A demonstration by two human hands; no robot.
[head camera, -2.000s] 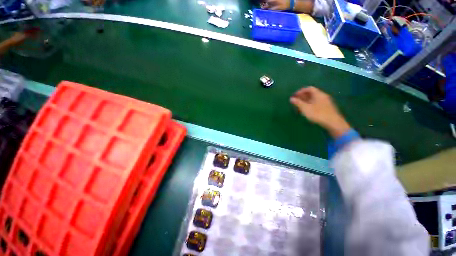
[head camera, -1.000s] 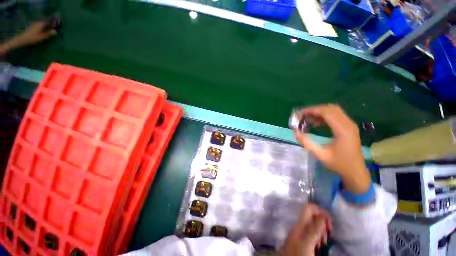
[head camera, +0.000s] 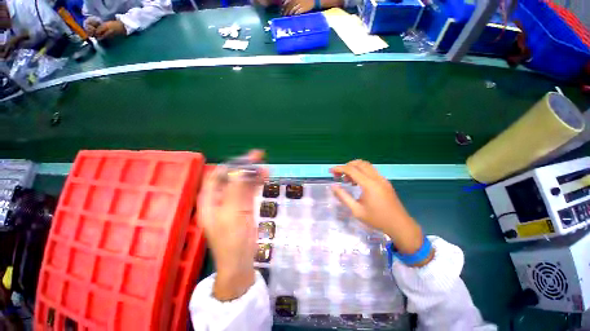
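Note:
My left hand (head camera: 229, 216) is raised over the left edge of the blister tray (head camera: 336, 258), beside the orange-red turnover tray (head camera: 116, 239). It is blurred; a small dark, silvery piece (head camera: 244, 167) shows between its fingertips. My right hand (head camera: 378, 203), with a blue wrist band, is over the blister tray's upper right part, thumb and fingers apart, with nothing visible in them. Dark modules with gold marks (head camera: 294, 191) lie in the blister tray's left column and top row, and one (head camera: 286, 306) lies lower down. My left hand and sleeve hide part of the left column.
The green conveyor belt (head camera: 291, 116) runs beyond the work edge, with small pieces (head camera: 462, 138) on it. At right are a pale yellow roll (head camera: 527, 139), a white dispenser (head camera: 540, 200) and a fan-vented unit (head camera: 550, 278). Across the belt are a blue bin (head camera: 299, 32) and other people's hands.
My right hand has moved left and opened; the silvery piece it held no longer shows there. My left hand has moved up and left, now with a piece at its fingertips. The view has shifted.

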